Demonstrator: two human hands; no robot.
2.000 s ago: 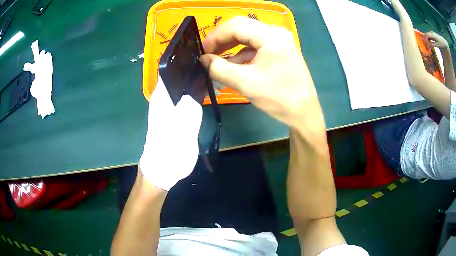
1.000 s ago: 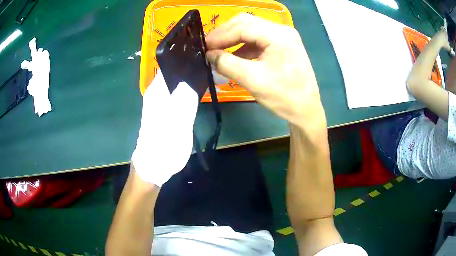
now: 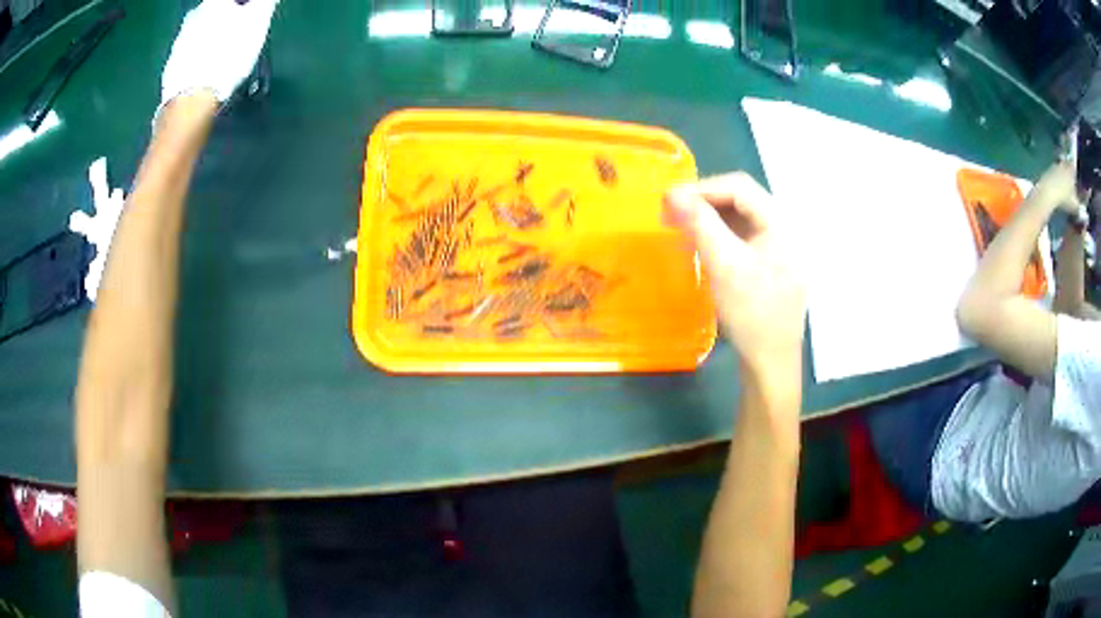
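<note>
The orange-yellow tray (image 3: pixel 543 362) lies on the green bench. Many thin dark and reddish-brown sticks (image 3: pixel 441 235) lie loose in it, mostly at its left and middle. My left hand (image 3: pixel 220 54), in a white glove, is stretched out to the far left, cut by the top edge. A dark housing (image 3: pixel 258 80) shows partly behind it; whether the hand grips it is hidden. My bare right hand (image 3: pixel 743 248) is over the tray's right edge with thumb and finger close together. It is blurred, and I cannot tell if a stick is between them.
Several dark housings (image 3: pixel 583 30) lie along the far side. A white glove (image 3: pixel 102 227) lies beside another dark housing (image 3: pixel 46 280) at the left. A white sheet (image 3: pixel 845 242), a second orange tray (image 3: pixel 1005 217) and a person's arm (image 3: pixel 1020 248) are at the right.
The black housing is no longer held over the tray. My left hand has moved to the far left. My right hand has moved right and down from it. The view has shifted, showing the whole tray.
</note>
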